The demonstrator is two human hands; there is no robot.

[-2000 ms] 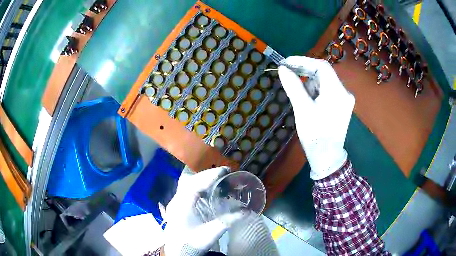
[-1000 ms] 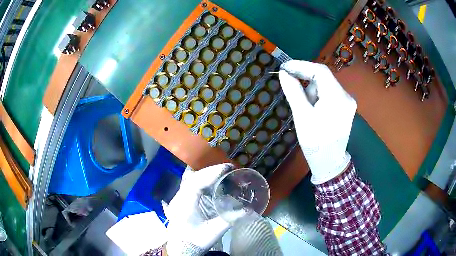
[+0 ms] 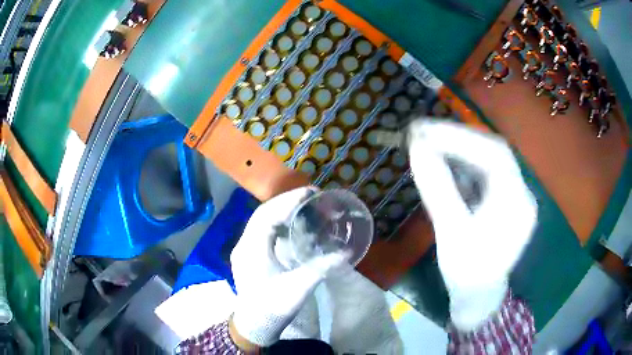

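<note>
My left hand (image 3: pixel 277 270), in a white glove, holds a clear plastic cup (image 3: pixel 331 229) in front of the near edge of the fixture plate. Thin slivers show inside the cup. My right hand (image 3: pixel 478 201), in a white glove, is over the right side of the plate and is blurred by motion. Its fingertips are together. A pale blurred streak shows beside them, likely a thin stick. The orange-brown fixture plate (image 3: pixel 232 149) holds slanting rows of round grey-green discs (image 3: pixel 321 152) with yellowish rims, with grey strips between the rows.
A brown board (image 3: pixel 533 163) with copper-coloured wire coils (image 3: pixel 531 64) is at the right. Black blocks (image 3: pixel 112 43) stand on a brown board at the upper left. Blue stools (image 3: pixel 114 201) are beside the green bench's metal edge.
The plate and boards have shifted in view. My left hand and the cup are higher in view, nearer the plate. My right hand has moved right and down and is blurred.
</note>
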